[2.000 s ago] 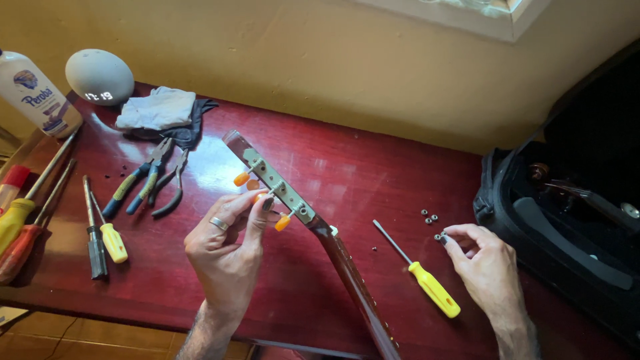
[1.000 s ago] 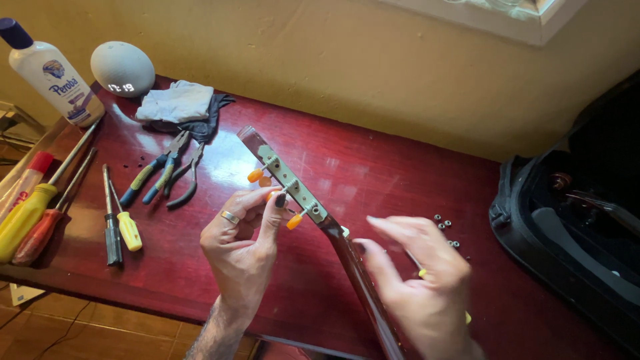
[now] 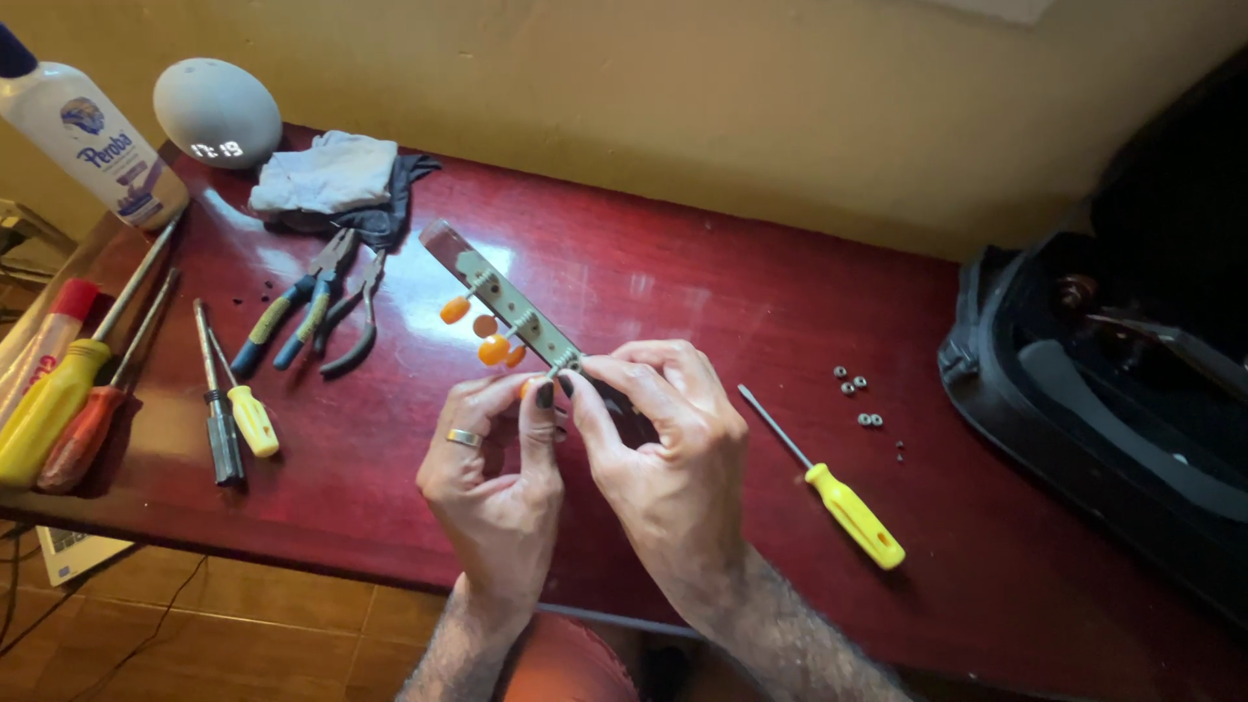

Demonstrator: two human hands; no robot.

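A stringed instrument's headstock (image 3: pixel 502 307) lies diagonally at the middle, its side turned up, with a metal tuning-machine plate and orange tuner buttons (image 3: pixel 455 310). My left hand (image 3: pixel 497 458) pinches the tuner button nearest me between thumb and fingertips. My right hand (image 3: pixel 663 429) has its thumb and index fingertips at the near end of the plate, by that tuner's gear; whether a small part is between them is hidden. Right of my hands lies a yellow-handled screwdriver (image 3: pixel 853 517). Several small metal nuts or bushings (image 3: pixel 847 388) and tiny screws (image 3: pixel 900 446) are beyond it.
At the left lie combination pliers (image 3: pixel 317 292), smaller cutting pliers (image 3: pixel 361 322), several screwdrivers (image 3: pixel 253 419) and a red-capped tube (image 3: pixel 58 322). Behind them stand folded cloths (image 3: pixel 327 175), a white egg-shaped clock (image 3: pixel 217 112) and a Peroba bottle (image 3: pixel 93 136). An open black case (image 3: pixel 985 351) borders the right.
My right hand has left the small metal parts at the right and come to the near end of the tuner plate. My left hand stays at the tuner buttons.
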